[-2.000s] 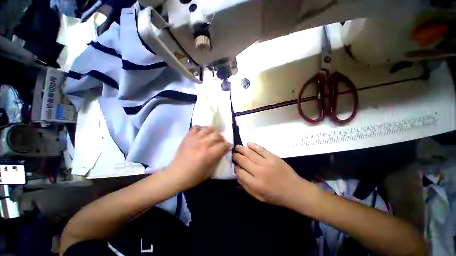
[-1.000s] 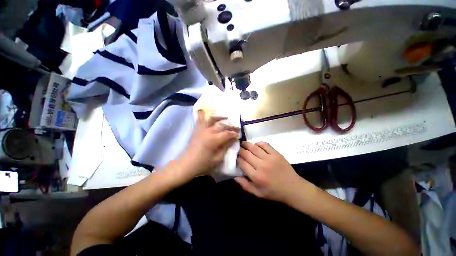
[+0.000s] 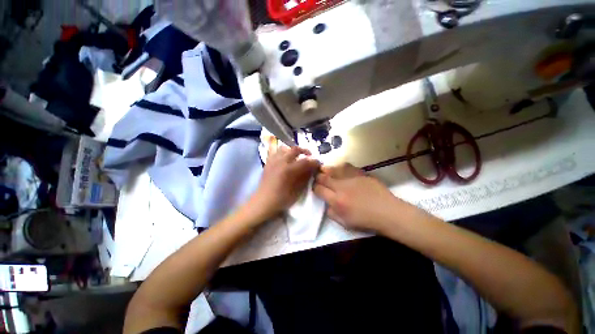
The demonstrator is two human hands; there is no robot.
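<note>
My left hand (image 3: 287, 175) presses on a white cloth piece (image 3: 305, 218) just in front of the needle area, fingertips close to the presser foot (image 3: 320, 134). My right hand (image 3: 349, 196) is beside it, its fingertips at the cloth's right edge, nearly touching my left hand. Both hands hold the white piece, whose loose end hangs toward the table's front edge. A light grey-blue garment piece with dark bands (image 3: 222, 156) lies bunched left of the needle. The seam under my fingers is hidden.
Scissors with dark red handles (image 3: 443, 153) lie under the arm of the sewing machine (image 3: 391, 52). A red basket (image 3: 293, 8) is behind the machine. White paper-like pieces (image 3: 134, 225) lie at the left. A printed scale (image 3: 502, 186) runs along the table's front edge.
Both hands have moved forward to the needle area with the white cloth, and its near end now shows below them. The dark strip between the hands is no longer visible. The camera view has shifted.
</note>
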